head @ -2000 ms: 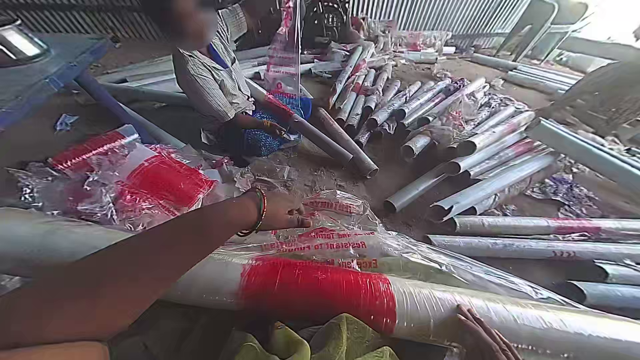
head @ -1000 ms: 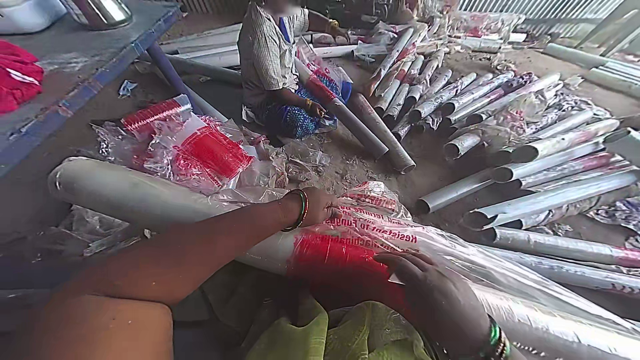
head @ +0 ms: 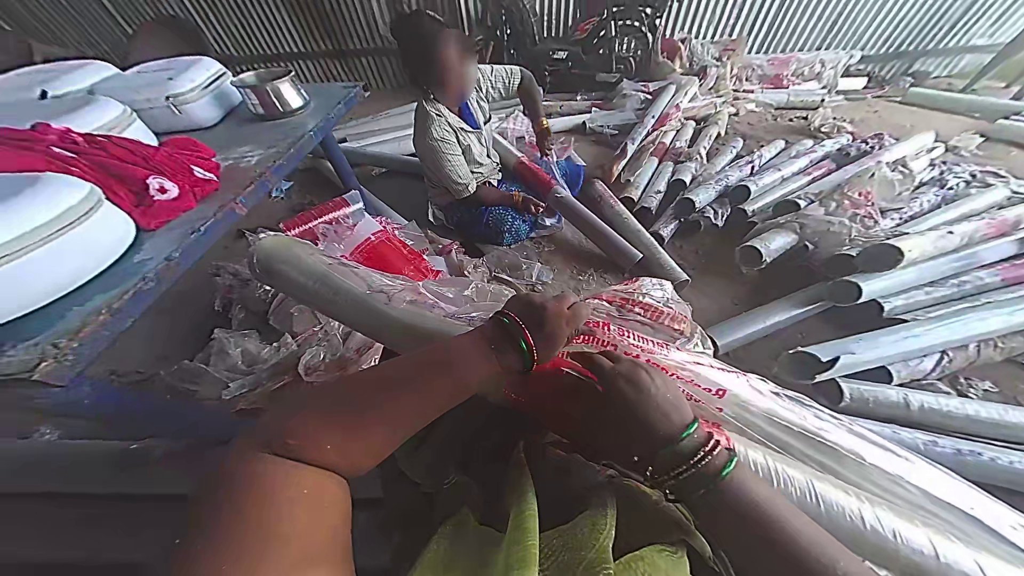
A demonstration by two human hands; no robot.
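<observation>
A long pale grey pipe point(head: 320, 292) lies slantwise across my lap, its rounded end at the left. Clear plastic film point(head: 768, 400) with red print wraps or covers its right part. My left hand point(head: 548, 320), with green and red bangles, is closed on the bunched film at the middle of the pipe. Close beside it, my right hand point(head: 620, 408) pinches the film and a red part of the wrapping. The fingertips of both hands are partly hidden.
A person point(head: 480, 152) sits ahead, holding a pipe with a red band. Many pipes point(head: 920, 328) lie on the floor at the right. Crumpled plastic point(head: 256, 344) and red packets point(head: 392, 252) lie at the left, beside a blue table point(head: 264, 172) with white cases and a steel pot.
My right hand has moved from farther right along the pipe to beside my left hand and has taken hold of the film. The view has shifted left, showing more of the table.
</observation>
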